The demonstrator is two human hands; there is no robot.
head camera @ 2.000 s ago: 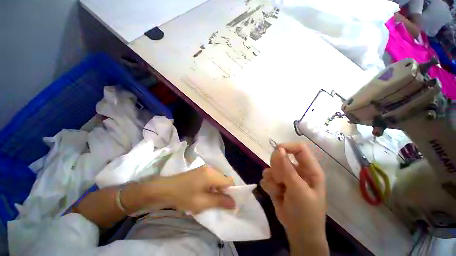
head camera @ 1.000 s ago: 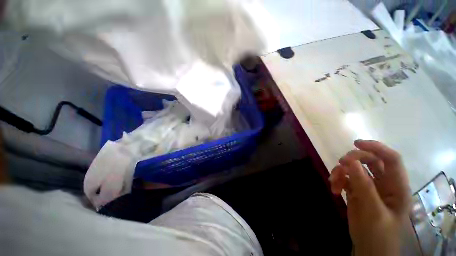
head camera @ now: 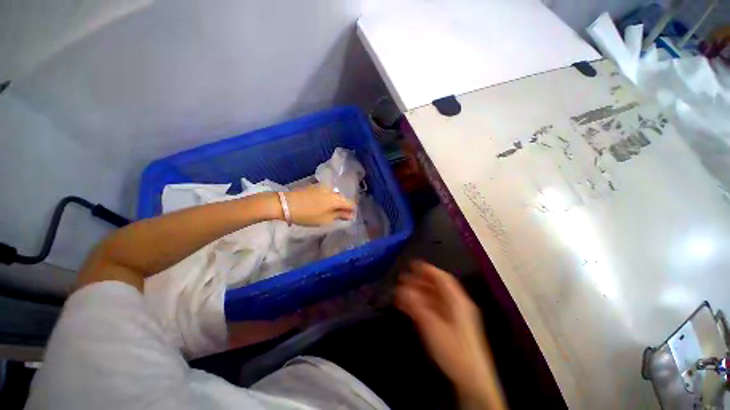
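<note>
White garment pieces [head camera: 240, 252] lie crumpled in the blue plastic basket [head camera: 292, 296], and some hang over its near left rim. My left hand [head camera: 320, 206] is inside the basket with its fingers closed on a white garment piece [head camera: 344, 172] near the right end. My right hand [head camera: 432, 300] is blurred, in the air between the basket and the table's front edge. Its fingers are loosely bent, and no thing shows in it.
The pale worn machine table [head camera: 512, 232] runs along the right, with the machine's needle plate area [head camera: 692, 360] cut off at lower right. A white board [head camera: 472, 48] adjoins the table at the top. White fabric [head camera: 696, 88] is at far right. A black bent rod [head camera: 60, 216] stands left of the basket.
The view has turned left to the basket. The raised white cloth is now down in the basket with my left hand at it. My right hand has moved off the table's front edge toward the basket.
</note>
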